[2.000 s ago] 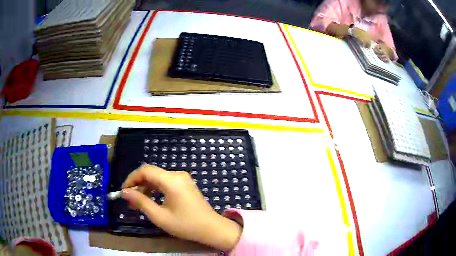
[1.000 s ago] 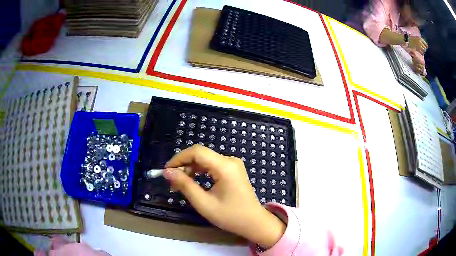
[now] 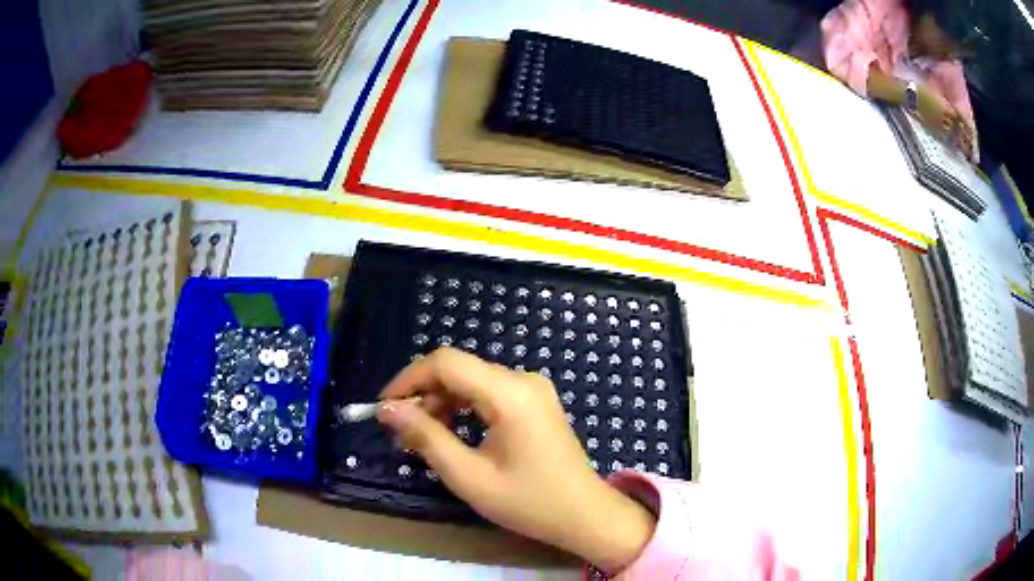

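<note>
My right hand is over the black blister tray, bare, in a pink sleeve. Its thumb and fingertips pinch a small cylindrical workpiece, pale with a silver end pointing left, above the tray's left part. Many tray pockets show silver round tops. The blue parts bin, heaped with shiny metal washers, stands left of the tray. The slotted holding board lies left of the bin. My left hand is not visible; only a bit of pink sleeve shows at the bottom edge.
Beyond the tape lines, a second black tray lies on a cardboard sheet. Stacked boards and a red bin are at the far left. More boards lie at the right. Another person's arms work at the far right.
The view has turned and shifted, so the bench things sit farther right than two seconds ago. My right hand, still pinching the workpiece, has moved from the bin's right edge to over the tray.
</note>
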